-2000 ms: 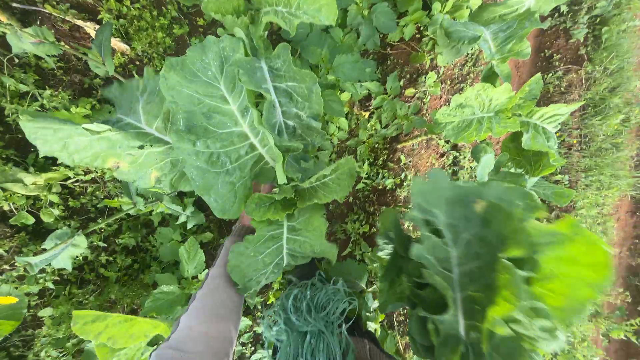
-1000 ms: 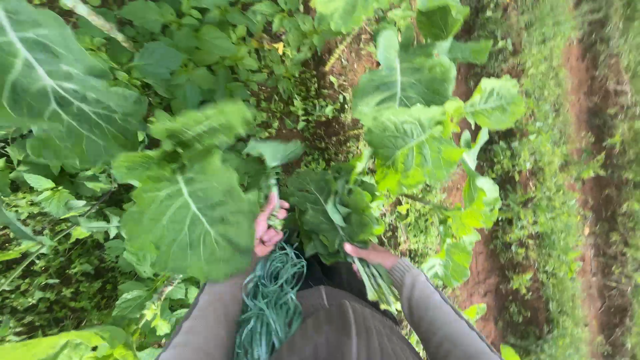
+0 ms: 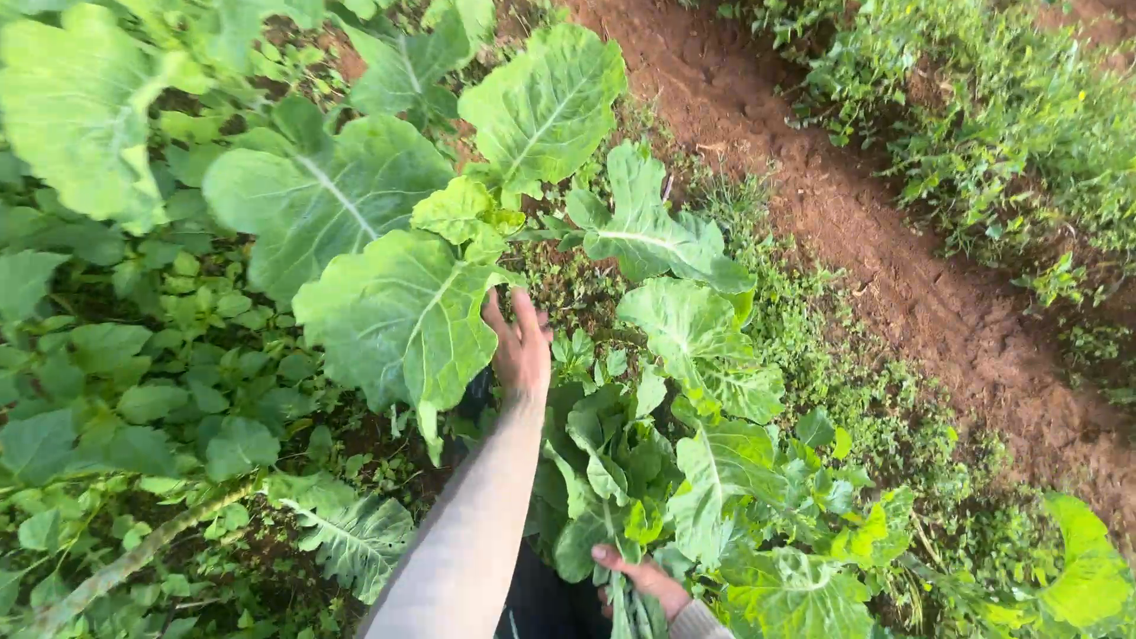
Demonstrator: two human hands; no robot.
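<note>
My left hand (image 3: 522,346) reaches in among the leaves of a growing collard-like plant, its fingers apart beside the edge of a broad green leaf (image 3: 417,319). Nothing shows in its grasp, though the leaf partly hides the fingertips. Lower down, my right hand (image 3: 643,577) is closed around the stems of a bunch of picked leaves (image 3: 612,453), whose blades point up and away from me. More large leaves with pale veins (image 3: 541,111) stand above and right of my left hand.
Dense low weeds (image 3: 115,382) cover the ground at left. A bare stem (image 3: 133,559) slants across the lower left. A strip of reddish soil (image 3: 852,231) runs diagonally at right, with another leafy row (image 3: 994,115) beyond it.
A second ago my left hand held leaves close to my body; now it is stretched forward at a plant without them. My right hand still holds the bunch. The view has shifted a lot.
</note>
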